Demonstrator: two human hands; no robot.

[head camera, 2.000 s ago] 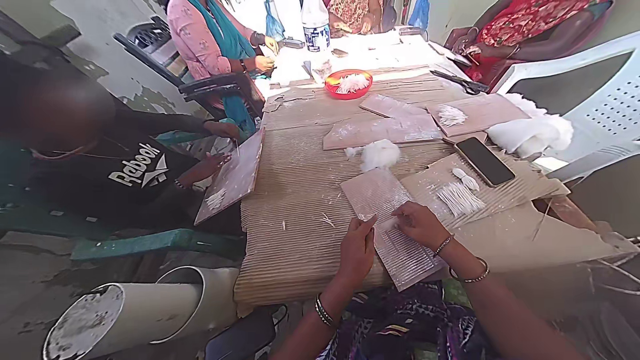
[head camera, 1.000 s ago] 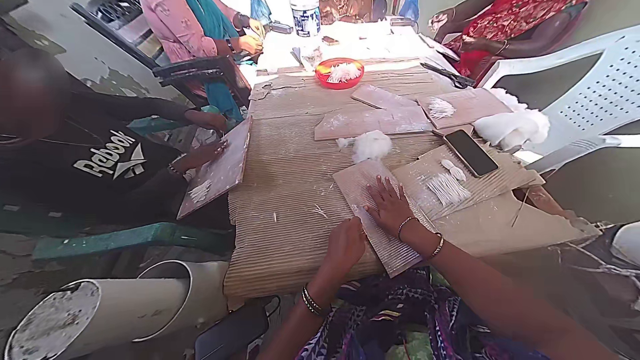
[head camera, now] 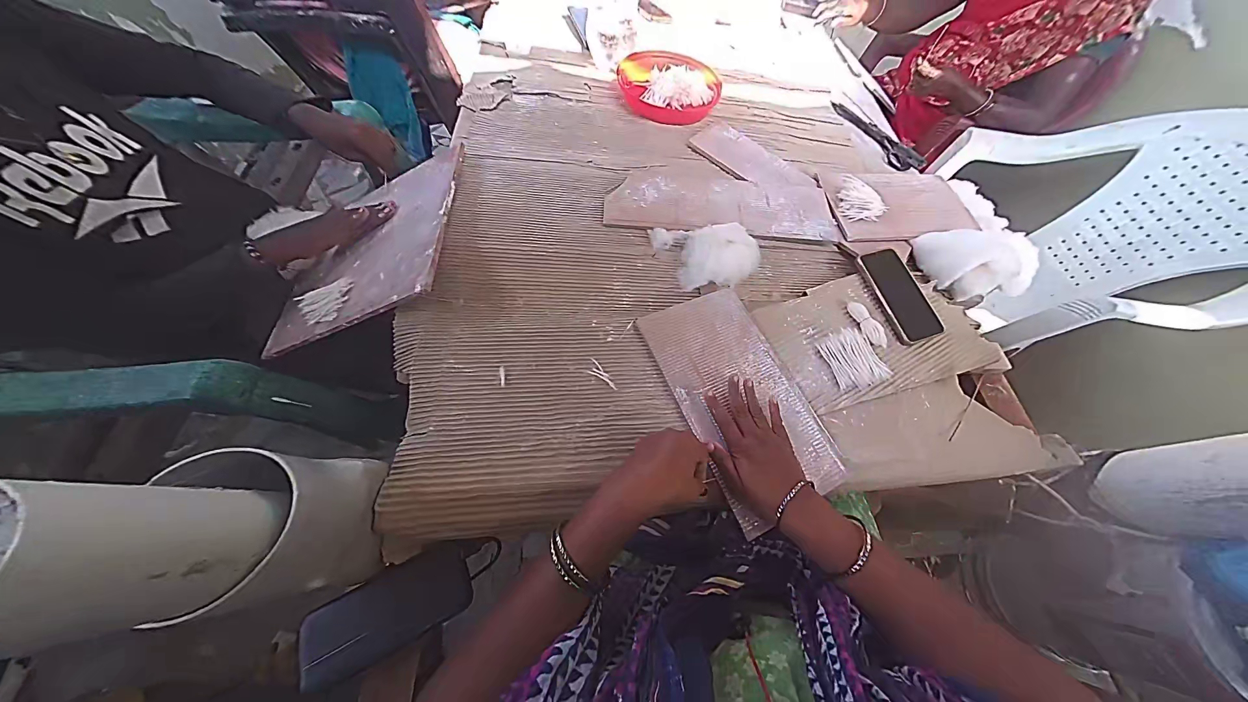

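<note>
A flat board [head camera: 717, 351] with a dusty, ridged surface lies at a slant at the near edge of the table. My right hand [head camera: 756, 444] presses palm down on it, fingers extended. Beside its left edge is my left hand [head camera: 673, 473], with curled fingers; whether it pinches anything is too small to tell. Beyond the board lies a tuft of white cotton [head camera: 720, 256]. A bundle of thin white cotton wicks [head camera: 851, 358] rests on cardboard to the right, near small white oval pieces [head camera: 867, 324].
Corrugated cardboard [head camera: 526, 429] covers the table. Around it are a smartphone [head camera: 901, 295], a red bowl [head camera: 669, 88] of wicks, scissors [head camera: 879, 135], more boards [head camera: 721, 203], and a white plastic chair [head camera: 1150, 195]. A co-worker's hand [head camera: 341, 229] rests on a tilted board at left.
My right hand, with bent fingers near my left two seconds ago, now lies flat on the board, slightly nearer me than one second ago. The co-worker's hand at left has moved over their board.
</note>
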